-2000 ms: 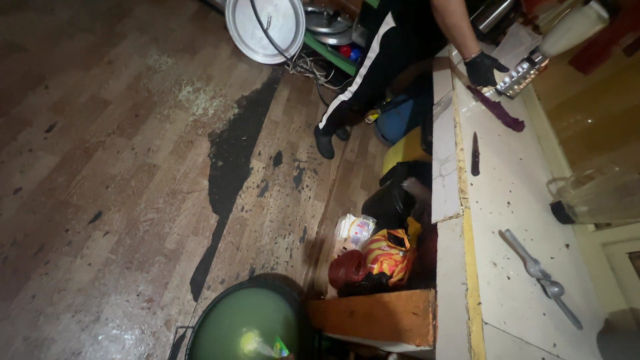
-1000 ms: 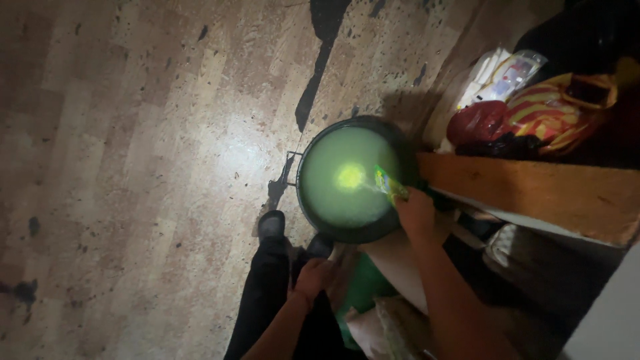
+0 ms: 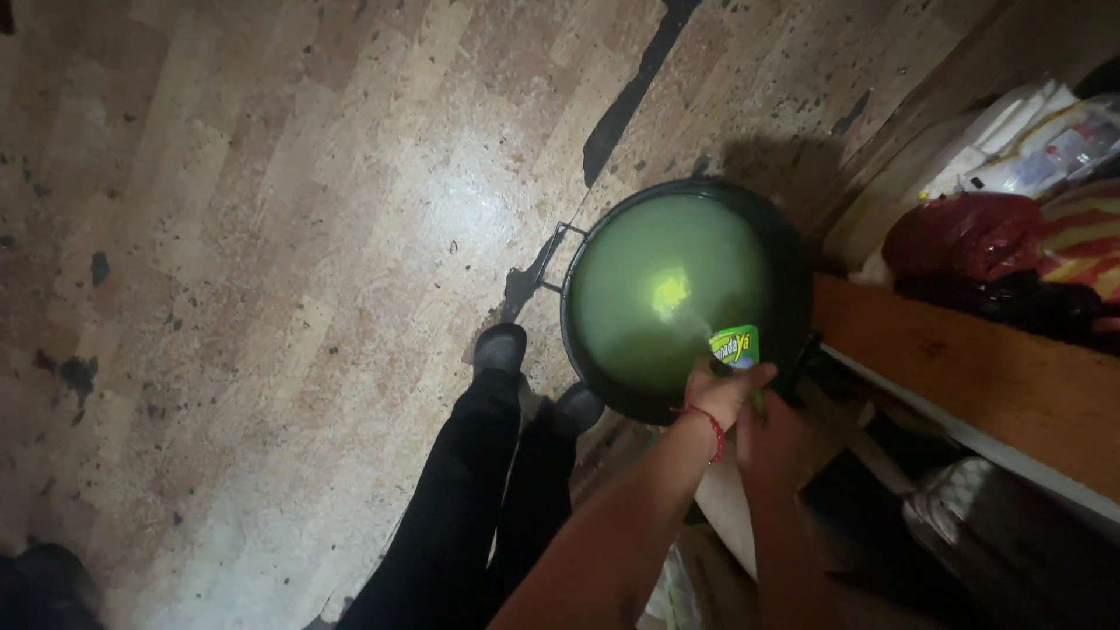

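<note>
A large round dark pot (image 3: 573, 337) with wire handles stands on the floor, filled with cloudy green liquid (image 3: 647, 236). Over its lower right rim, my left hand (image 3: 722, 395), with a red bracelet at the wrist, grips a small green printed packet (image 3: 737, 344). My right hand (image 3: 770, 416) is close against it on the right, also at the packet's lower end; its fingers are partly hidden and blurred. A faint pale stream runs from the packet's top toward the liquid, where a bright yellow patch shows.
My shoes (image 3: 500, 348) are on the worn wood-pattern floor (image 3: 306, 262), left of and below the pot. An orange-brown wooden board (image 3: 971, 376) runs along the right. Above it lie a red plastic bag (image 3: 962, 234), a striped bag (image 3: 1085, 227) and clear plastic packages (image 3: 1041, 144).
My left hand has moved from beside my legs up to the packet, joining my right hand. The co-worker and counter seen two seconds ago are out of view, as the view has swung down.
</note>
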